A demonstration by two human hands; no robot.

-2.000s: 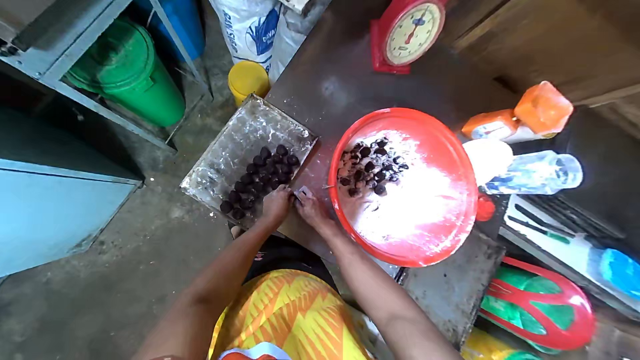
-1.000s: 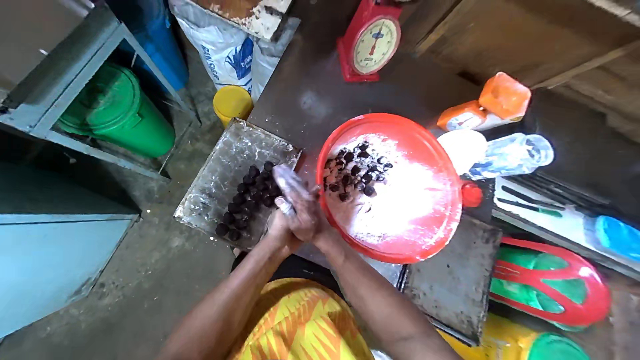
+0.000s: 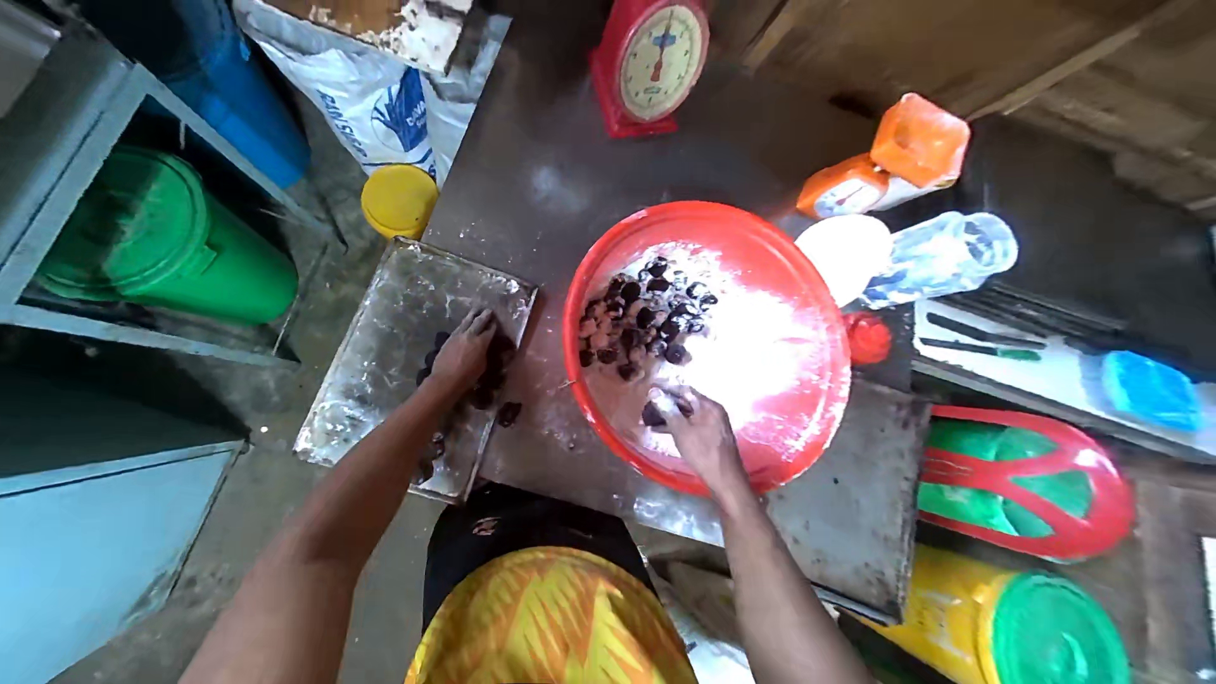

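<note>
My left hand [image 3: 465, 350] rests over dark dough-like balls [image 3: 486, 385] at the right side of a floured metal tray [image 3: 380, 313]; its fingers hide part of them, and whether it grips any is unclear. Inside a red round basin [image 3: 807, 285], my right hand [image 3: 689, 418] has its fingertips on a dark ball [image 3: 655, 412] near the front rim. More dark lumps [image 3: 646, 313] lie in white powder [image 3: 750, 351] at the basin's left. One dark piece [image 3: 508, 413] sits on the table between tray and basin.
Beyond the basin stands a red dial scale [image 3: 655, 66]. At the right are an orange scale [image 3: 845, 188], a clear plastic jar [image 3: 940, 258] and a white round item [image 3: 845, 256]. A second metal tray [image 3: 845, 494] lies under the basin's right edge. A yellow-lidded container [image 3: 399, 199] is behind the left tray.
My hands, together between tray and basin before, have parted: the left is now over the tray's balls, the right inside the basin. A dark piece now shows on the table between them.
</note>
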